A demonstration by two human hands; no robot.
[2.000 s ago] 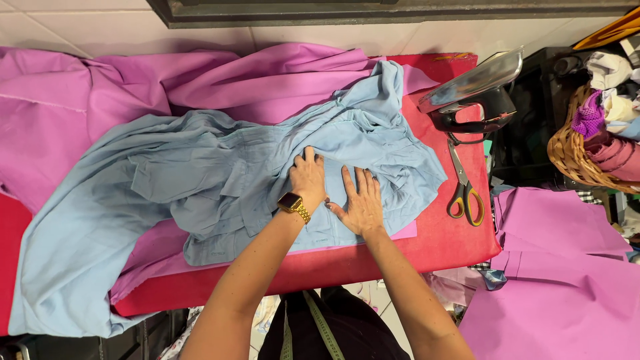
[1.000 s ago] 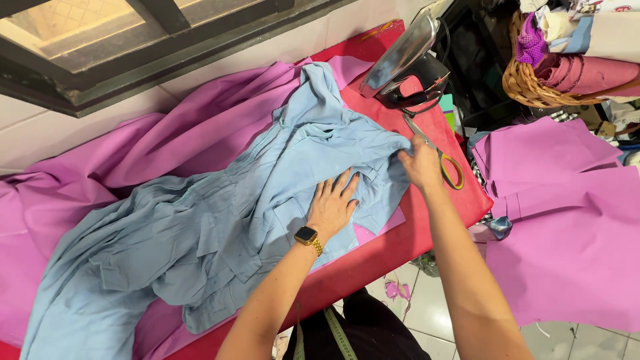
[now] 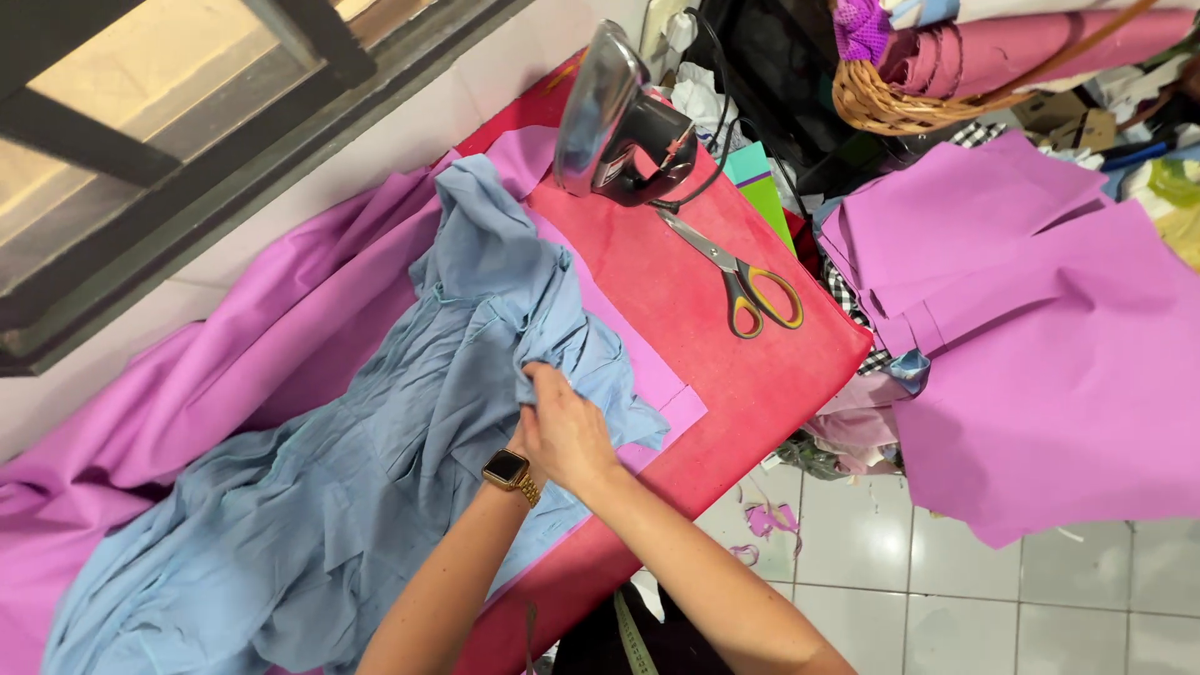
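A crumpled light blue garment (image 3: 375, 450) lies over purple fabric (image 3: 309, 309) on a red padded board (image 3: 656, 291). My right hand (image 3: 567, 431) pinches a fold of the blue garment near its right part. My left hand (image 3: 527, 441), with a gold-banded watch at the wrist, is crossed close behind it; its fingers are mostly hidden, so its hold cannot be told. Scissors (image 3: 731, 267) with black and yellow handles lie to the right of the garment. Beyond them an iron (image 3: 619, 131) rests on its heel, its metal plate facing left.
Purple cut fabric pieces (image 3: 1031, 356) hang or lie at the right, over piled cloth. A wicker basket (image 3: 872, 103) with rolled cloth stands at the top right. A wall and dark window frame (image 3: 187, 197) run along the far left side. Fabric scraps (image 3: 771, 517) are on the tiled floor.
The right hand has moved left from the garment's right edge to beside the left hand. The garment's right part is drawn back and bunched, baring the purple fabric edge. The view has turned.
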